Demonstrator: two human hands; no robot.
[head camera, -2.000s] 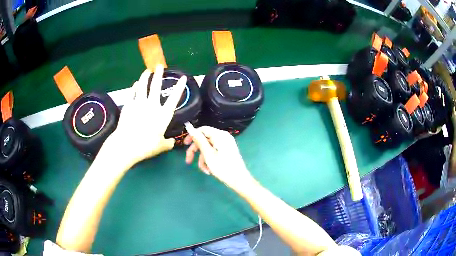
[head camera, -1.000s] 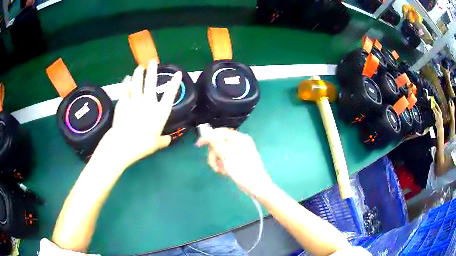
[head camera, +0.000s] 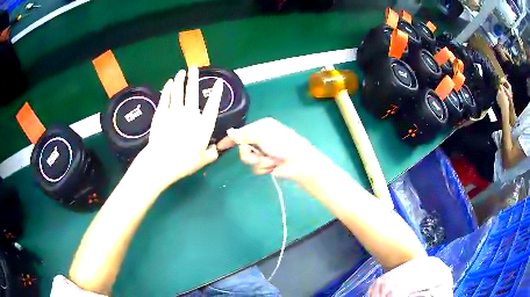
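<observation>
Three black speakers with orange straps stand in a row: left (head camera: 53, 156), middle (head camera: 131, 119) and right (head camera: 235, 107). Pale rings surround the white logos on their tops. My left hand (head camera: 183, 127) lies spread over the right speaker, fingers on its top and thumb low at its front, holding it. My right hand (head camera: 276, 148) pinches the end of a thin white cable (head camera: 283, 217) at the front side of that speaker. My fingers hide the plug, so I cannot tell whether it is inserted. The cable hangs over the bench edge.
A mallet with an amber head (head camera: 333, 84) and wooden handle lies on the green bench (head camera: 232, 214) at right. Clustered speakers (head camera: 401, 81) stand behind it. Blue crates with clear film (head camera: 494, 249) are at lower right. More speakers are at lower left. Another person's arm (head camera: 508, 116) shows far right.
The view has shifted rightward. My left hand has gone from the middle speaker to the right one. My right hand has brought the cable end to that speaker's side. The coloured rings now look pale.
</observation>
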